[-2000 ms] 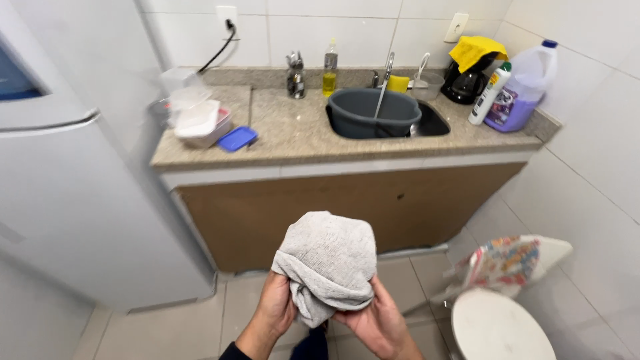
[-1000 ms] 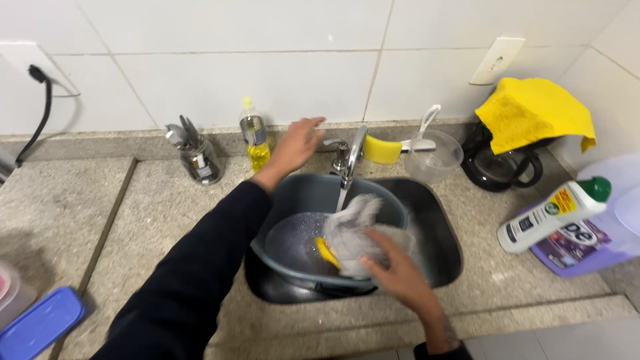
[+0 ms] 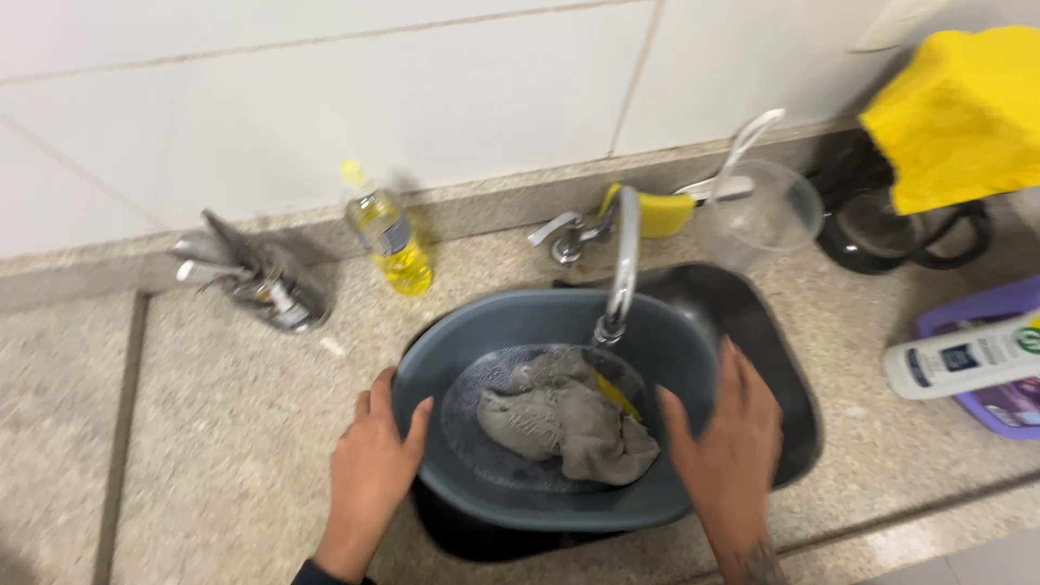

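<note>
A dark grey oval plastic basin [image 3: 463,496] sits over the sink [image 3: 792,406], with soapy water inside. In the water lies a wet, bunched grey cloth [image 3: 561,422], and a yellow piece [image 3: 617,396] shows beside it. My left hand [image 3: 378,455] is at the basin's left rim, thumb inside and fingers outside. At the right rim is my right hand [image 3: 727,439], slightly blurred, its thumb over the inside and its fingers at the outer side. The chrome faucet [image 3: 624,260] reaches over the basin's back; no running stream is visible.
Behind the sink stand a yellow dish soap bottle [image 3: 390,236], a yellow sponge [image 3: 662,215] and a clear plastic container [image 3: 760,215]. A glass jar of cutlery [image 3: 280,292] is at left. On the right are a coffee maker [image 3: 869,236] under a yellow cloth [image 3: 959,114], a white bottle [image 3: 959,357] and a purple jug [image 3: 991,406].
The grey cloth, held in both hands at first, now lies in the basin's water. My left hand has come from near the faucet to the left rim; my right hand has left the cloth for the right rim.
</note>
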